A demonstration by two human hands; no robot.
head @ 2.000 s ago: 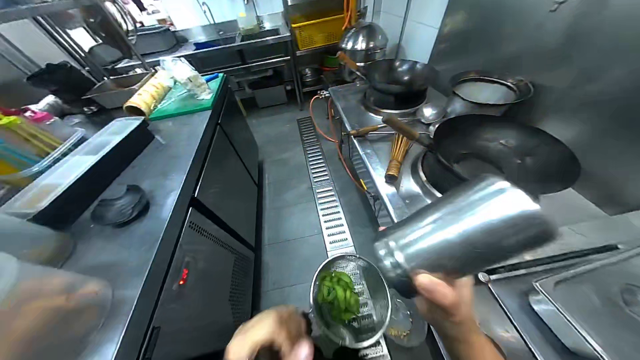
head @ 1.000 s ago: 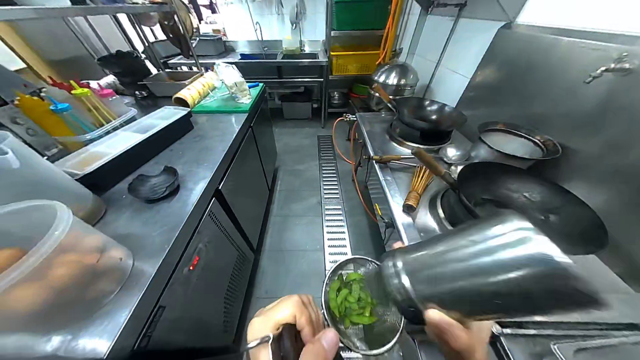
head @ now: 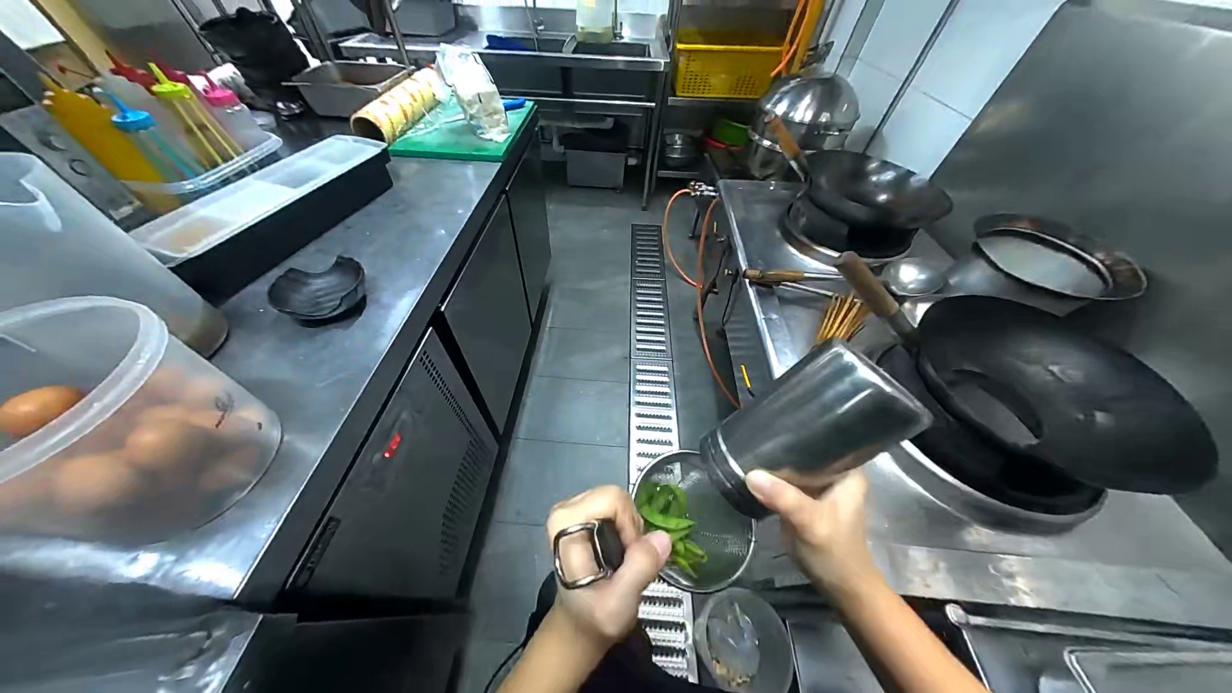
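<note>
My left hand (head: 599, 563) grips the dark handle of a mesh strainer (head: 727, 539), its metal hanging loop over the fist. Green pods, apparently edamame (head: 671, 525), lie in the strainer's left side. My right hand (head: 823, 520) holds a cylindrical metal shaker (head: 828, 414) from below, tilted with its dark-rimmed end down at the strainer's upper right edge. Whether anything falls from it cannot be seen. Beneath the strainer, a clear plastic container (head: 746, 635) holds something small and pale.
A black wok (head: 1068, 385) rests on the stove at right, with another wok (head: 871, 188) behind. On the left counter stand a plastic tub of eggs (head: 144, 452), a black curved dish (head: 320, 289) and a sectioned tray (head: 265, 197). A floor drain grate (head: 653, 385) runs between.
The shaker has swung from nearly level to a steeper downward tilt over the strainer, and my right hand has come into fuller view. The strainer stays in my left hand. The view has shifted.
</note>
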